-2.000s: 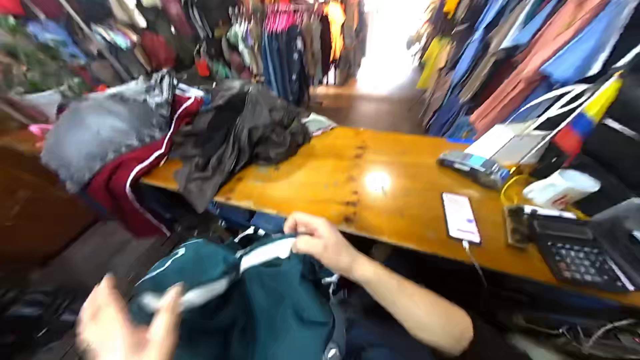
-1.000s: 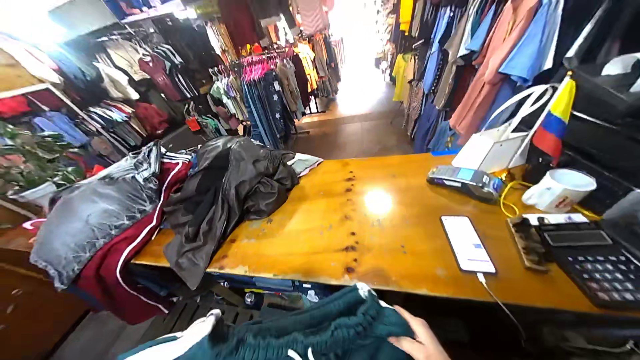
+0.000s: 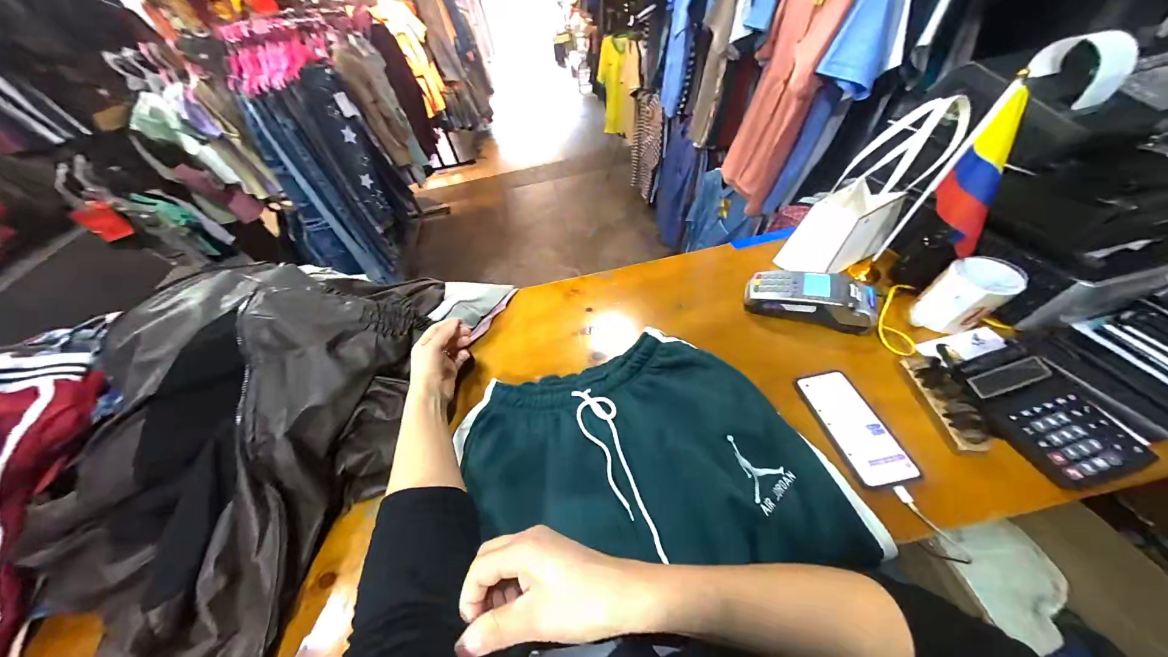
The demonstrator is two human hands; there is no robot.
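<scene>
Dark green drawstring sweatpants or shorts [image 3: 675,438] with white side stripes and a white Air Jordan emblem lie spread on the wooden counter [image 3: 566,310], waistband toward the far edge. Reaching forward on the left, my left hand [image 3: 441,358] has loosely bent fingers beside the sleeve end of a dark brown jacket [image 3: 301,365]; whether it grips any cloth cannot be told. My right hand [image 3: 538,584] is curled over the near part of the green garment, its forearm crossing in from the right. Its palm side is partly hidden, and no held cloth shows clearly.
A maroon garment with white stripes [image 3: 46,411] lies far left. Along the right stand a card terminal [image 3: 812,299], a charging phone [image 3: 860,429], a calculator [image 3: 1058,411], a white mug [image 3: 967,294], a paper bag [image 3: 844,224] and a small flag [image 3: 985,173]. Clothes racks flank the aisle beyond.
The green garment has moved from below the counter's near edge onto its top and is spread out. My left hand has moved forward beside the brown jacket. The view has shifted closer to the counter.
</scene>
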